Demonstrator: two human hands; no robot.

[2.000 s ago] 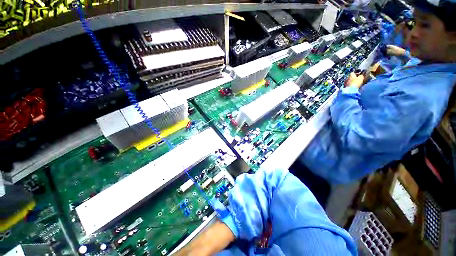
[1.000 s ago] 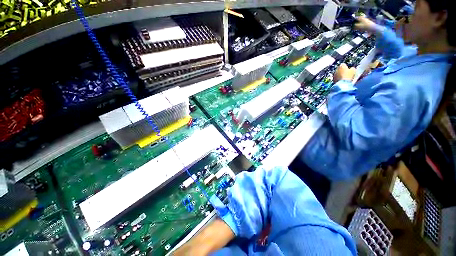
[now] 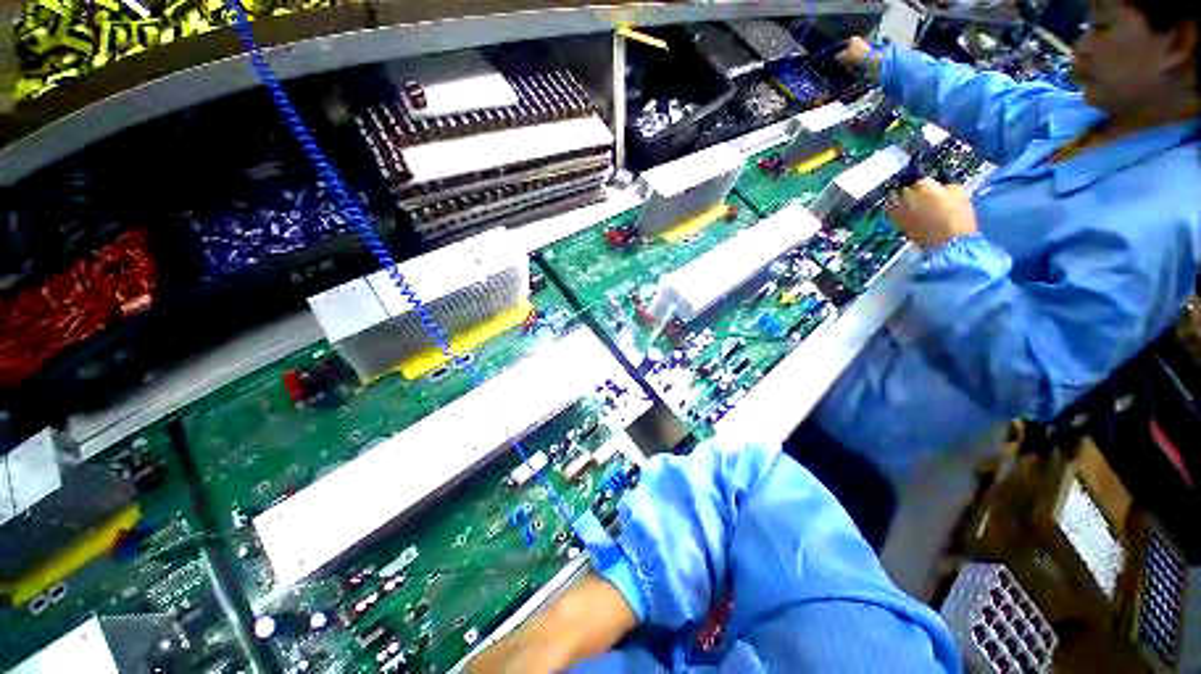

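Observation:
A green circuit board (image 3: 435, 579) lies in front of me, with a long white-silver heatsink (image 3: 435, 454) across its middle and a finned heatsink (image 3: 428, 306) with a yellow strip at its rear. Small parts stand along its front side. A blue sleeve and bare forearm (image 3: 566, 629), apparently my right, cross the front edge at bottom centre. The hand beyond is cut off by the lower edge. My left hand is out of the picture. What either hand holds is hidden.
More boards (image 3: 738, 342) run to the upper right. A coiled blue cord (image 3: 323, 165) hangs across the rear. Shelves hold red parts (image 3: 79, 303), blue parts (image 3: 283, 234) and stacked trays (image 3: 507, 145). Another person in blue (image 3: 1014, 290) stands at right.
The view has shifted, so boards and shelves sit slightly further right. The other person's far arm has reached toward the rear bins. My forearm has barely moved.

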